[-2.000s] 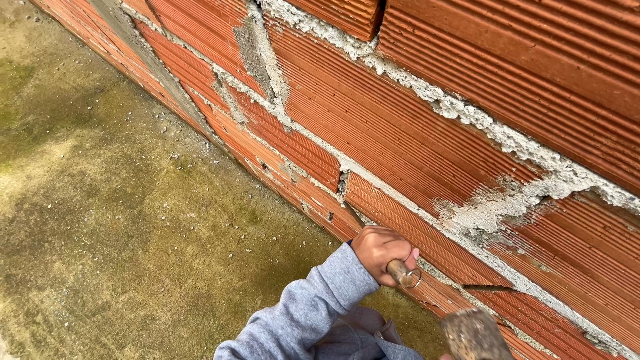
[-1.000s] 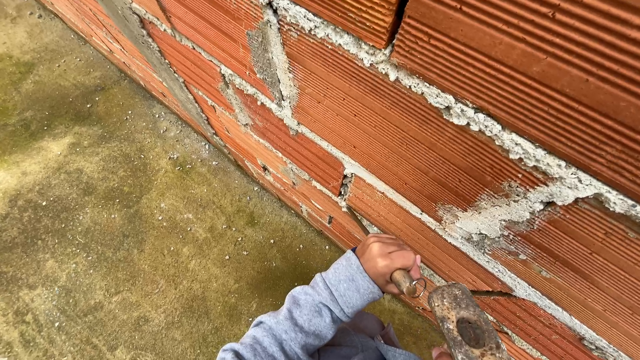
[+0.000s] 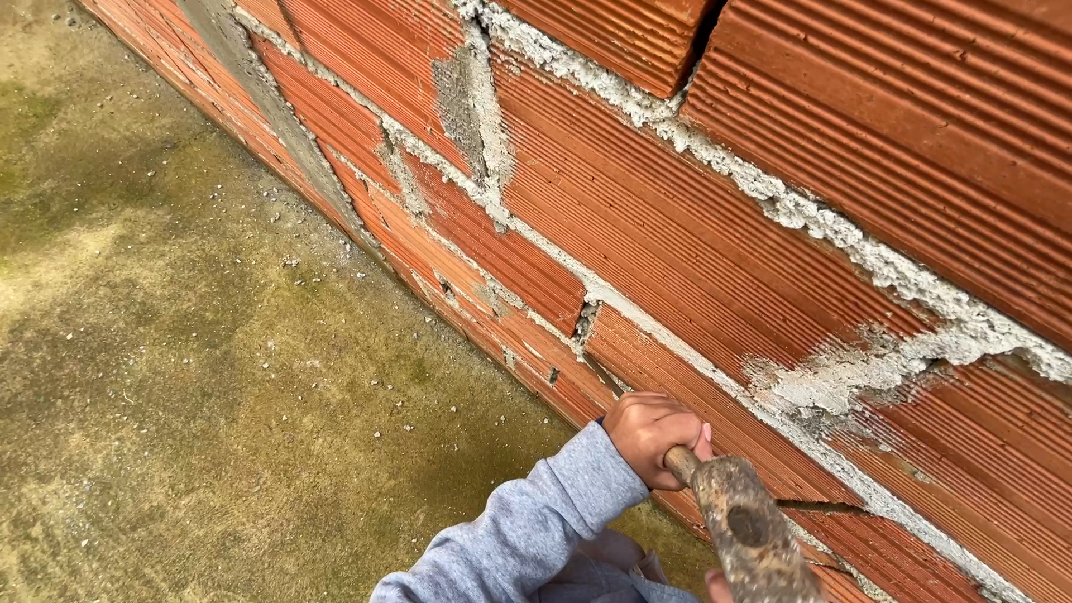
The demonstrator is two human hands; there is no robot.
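Note:
My left hand [image 3: 655, 435] is closed around the wooden handle [image 3: 682, 461] of a thin metal chisel [image 3: 605, 375]. The chisel's tip reaches a mortar joint [image 3: 584, 322] low in the wall of ribbed red hollow clay bricks [image 3: 670, 226]. At the butt of that handle, touching or very close to it, is the worn metal head of a hammer [image 3: 749, 536]. Only a bit of my right hand [image 3: 717, 584] shows at the bottom edge, beside the hammer head; its grip and the hammer's handle are hidden or out of frame.
The brick wall runs diagonally from upper left to lower right, with rough mortar ridges [image 3: 787, 209] and a grey cement strip [image 3: 276, 109]. A stained concrete floor [image 3: 234, 402] with scattered mortar crumbs [image 3: 293, 262] lies along its left side.
The hammer head has come up and left to the butt of the chisel handle; earlier it was apart from it, lower right. My left hand keeps its hold on the chisel.

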